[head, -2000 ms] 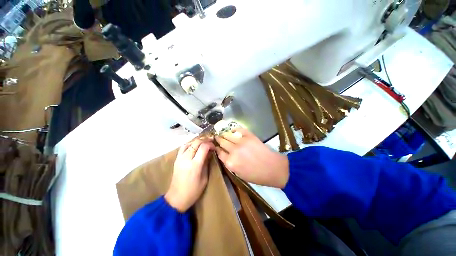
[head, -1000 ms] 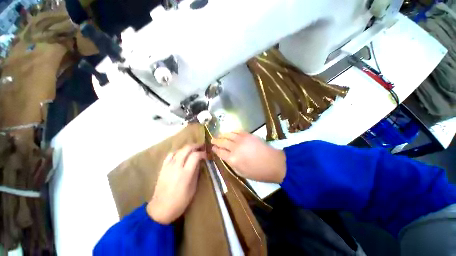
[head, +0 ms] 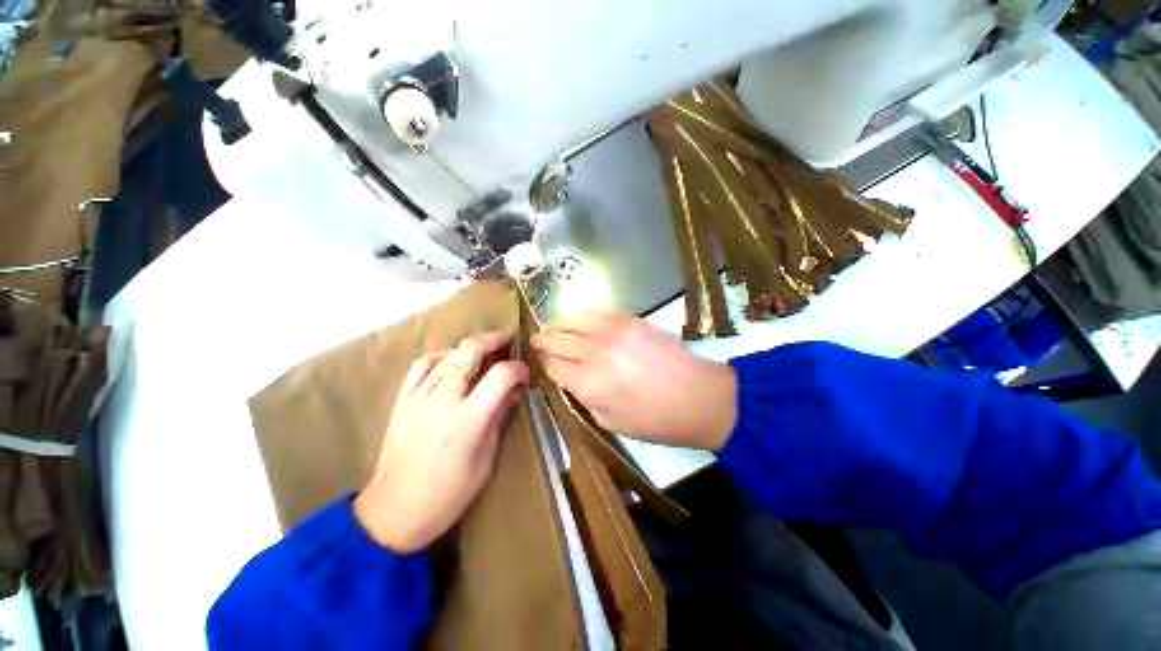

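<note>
A tan-brown fabric panel (head: 344, 382) lies on the white table, its top corner under the needle area (head: 520, 265) of the sewing machine. A brown zipper (head: 624, 473) with a gold line runs along the panel's edge from the needle area down to the right. My left hand (head: 446, 426) lies on the panel, fingertips pinching its edge just in front of the needle area. My right hand (head: 630, 375) holds the zipper at the same edge, fingertips close to the left ones. A pale strip shows between the fabric layers below the hands.
The white machine arm (head: 586, 64) spans the top. A fan of loose zippers (head: 751, 204) lies on the bed behind my right hand. A red-handled tool (head: 987, 197) lies at the right. Brown cloth stacks (head: 51, 445) hang at the left. A blue bin (head: 1019, 341) is at the right.
The panel's top corner now shows at the needle area, and my hands have moved a little back from it along the edge. The view has also shifted. Both hands still hold the work.
</note>
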